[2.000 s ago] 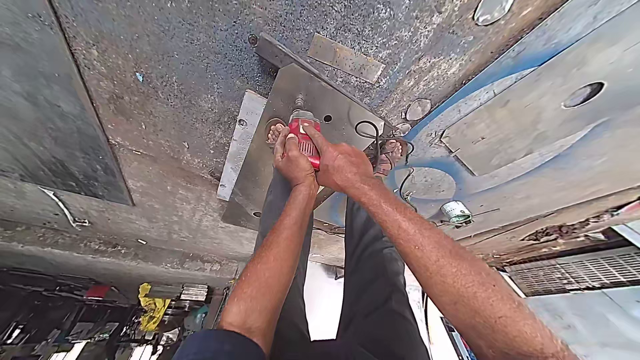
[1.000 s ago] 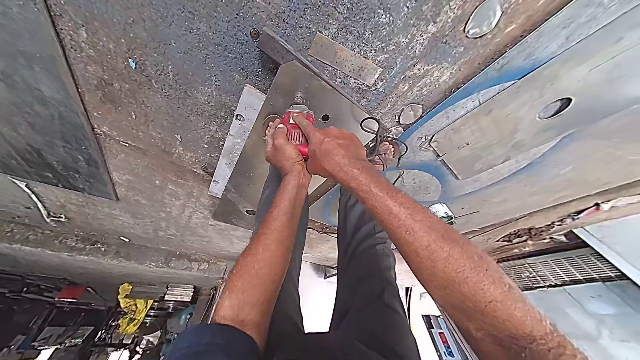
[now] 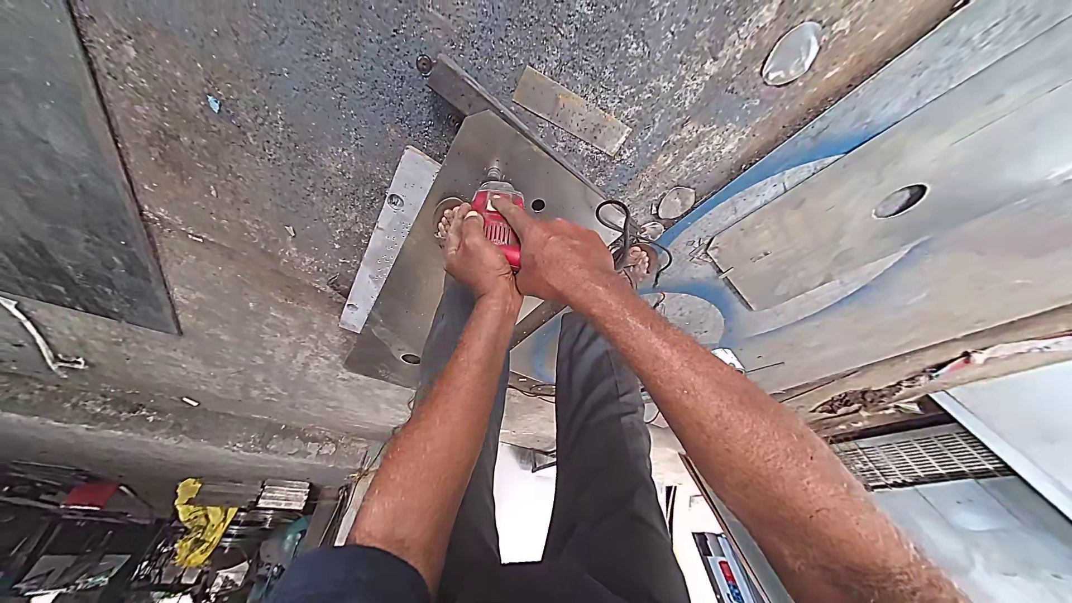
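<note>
A red power drill [image 3: 501,228] is held between both hands, its metal chuck pointing down at a steel plate [image 3: 402,293] with round holes. My left hand [image 3: 479,251] is wrapped around the left side of the tool's body. My right hand [image 3: 557,251] grips it from the right, with a finger stretched along its top. Whether the bit touches the plate cannot be told. A bare foot shows on the plate beside my left hand, and the other foot is near a looped black cable [image 3: 618,219].
A perforated metal strip [image 3: 389,239] lies left of the plate. A flat bar [image 3: 571,110] and a steel angle piece [image 3: 469,90] lie beyond it. Large sheet metal [image 3: 804,209] with blue paint marks is at right, a dark sheet [image 3: 75,167] at left.
</note>
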